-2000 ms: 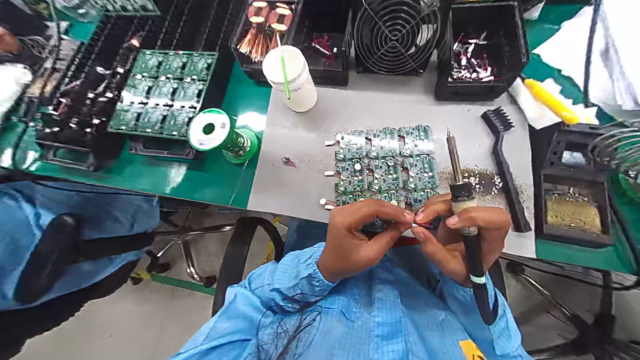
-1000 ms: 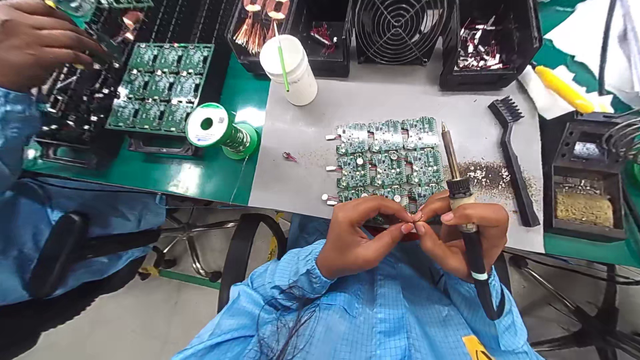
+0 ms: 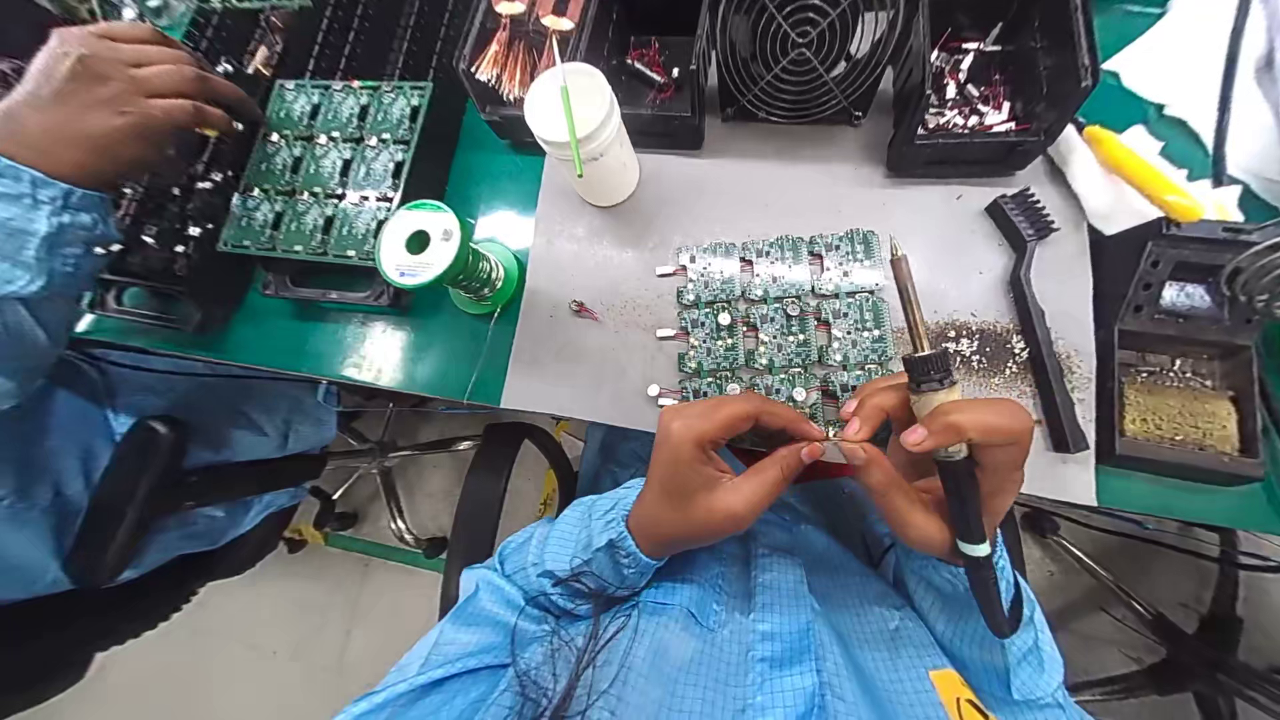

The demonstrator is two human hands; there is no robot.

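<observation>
My left hand (image 3: pixel 728 465) and my right hand (image 3: pixel 935 465) meet at the fingertips just in front of a panel of green circuit boards (image 3: pixel 785 318). Between thumbs and forefingers they pinch a tiny part with thin wire, too small to name. A soldering iron (image 3: pixel 930 375) also rests in my right hand, its tip pointing away from me beside the panel's right edge. White connectors on short wires stick out at the panel's left side. Further left on the grey mat (image 3: pixel 590 370) lies a small component with red leads (image 3: pixel 583 310).
Solder spool (image 3: pixel 450 257), white jar (image 3: pixel 583 135) and second board panel (image 3: pixel 325 170) stand left. Behind are a fan (image 3: pixel 805 50) and parts bins (image 3: pixel 990 145). A black brush (image 3: pixel 1040 320) and sponge holder (image 3: pixel 1185 410) lie right. A co-worker's hand (image 3: pixel 120 105) is at far left.
The co-worker's hand, absent from the panel side two seconds ago, has come in over the parts at the left. My two hands stay together at nearly the same spot.
</observation>
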